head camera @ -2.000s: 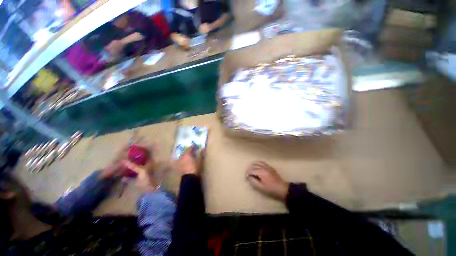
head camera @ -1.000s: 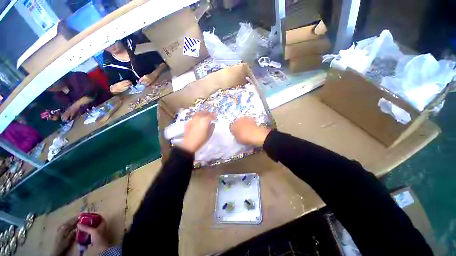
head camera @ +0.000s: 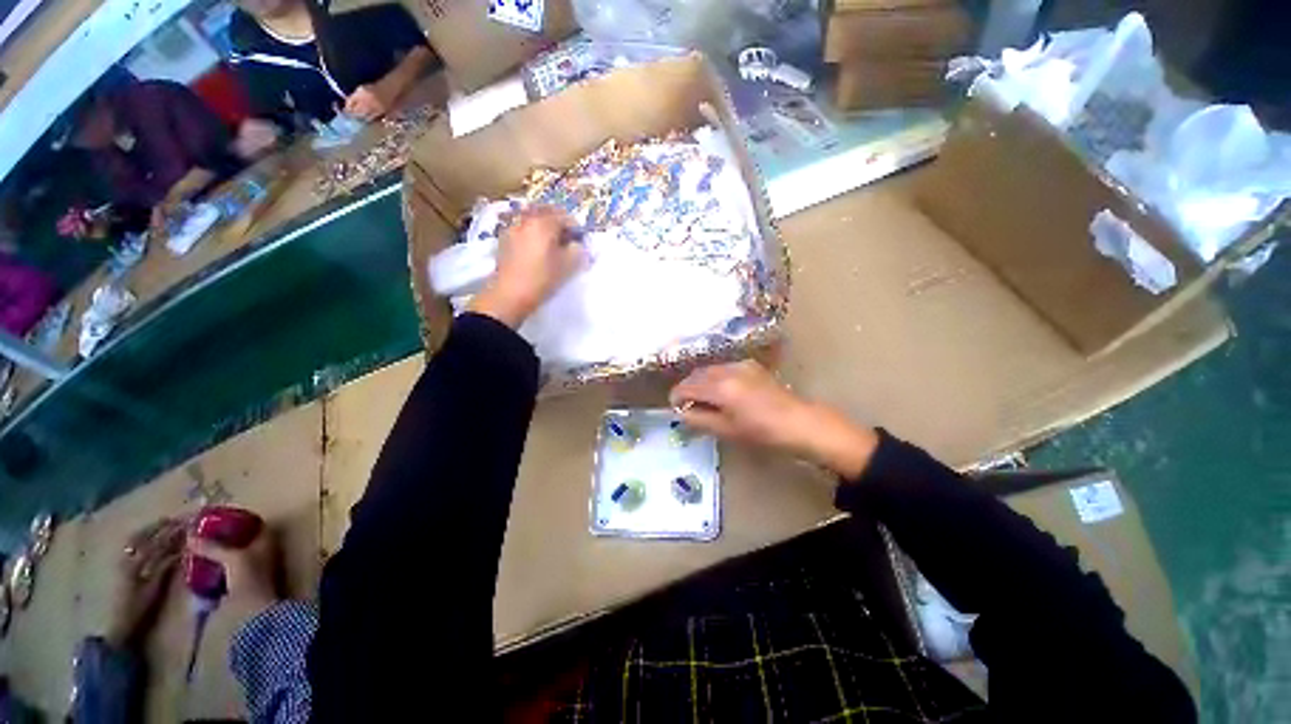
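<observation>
A square white plate with rounded corners (head camera: pixel 654 519) lies flat on the bench in front of me, with four small dark-topped parts standing on it. My right hand (head camera: pixel 743 403) is over its upper right corner, fingers pinched close to the part there; whether they hold something is unclear. My left hand (head camera: pixel 527 262) is inside the open brown carton (head camera: pixel 595 135), fingers bent down over the heap of small glittering metal parts (head camera: pixel 637 184) and the white liner (head camera: pixel 609 304). What its fingertips touch or hold cannot be made out.
A neighbour's hands hold a red driver (head camera: pixel 227 530) at the lower left. A side carton (head camera: pixel 1041 234) with white bags (head camera: pixel 1203 177) stands at the right. A green belt (head camera: pixel 305 318) runs behind the bench. People sit across it. Another carton (head camera: pixel 1097 545) is at the lower right.
Both hands were in the carton one second ago. My right hand has come out and down to the plate; my left hand stays in the carton. The view has shifted, so carton and plate appear higher.
</observation>
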